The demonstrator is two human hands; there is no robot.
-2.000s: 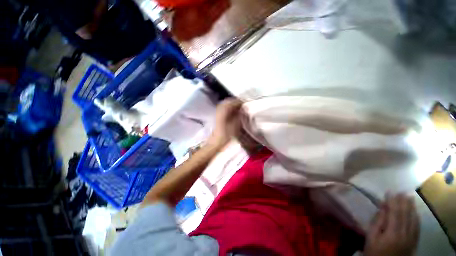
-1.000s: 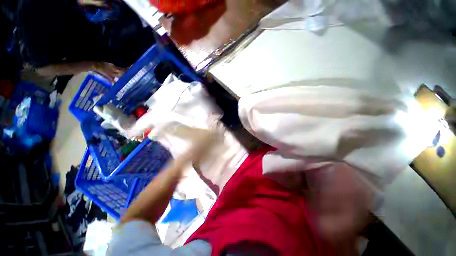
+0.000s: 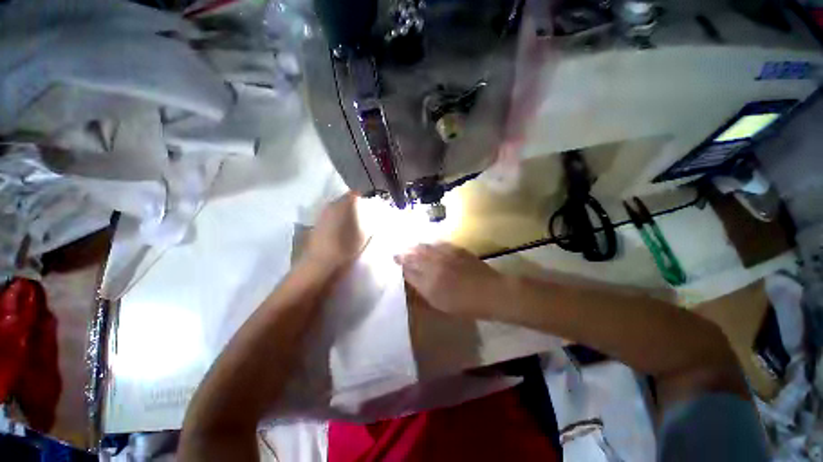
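A white fabric piece [image 3: 374, 347] runs from the bright light under the needle down over the table's front edge. My left hand [image 3: 336, 227] holds the fabric's left side close to the needle; its fingertips are partly lost in glare. My right hand [image 3: 447, 278] has its fingers on the fabric's right edge, just below and right of the needle. The grey sewing machine head [image 3: 406, 108] stands above both hands. The presser foot and needle are mostly washed out by the light.
Black scissors [image 3: 585, 221] and green snips [image 3: 657, 242] lie right of the needle. White cloth [image 3: 171, 144] is heaped at the left. A control panel [image 3: 735, 135] is at upper right. A red bundle [image 3: 27, 347] is at the left edge.
The view has swung from the blue crates to the sewing machine. Both hands have moved to the fabric by the needle; my left hand was over the cloth at the crate before.
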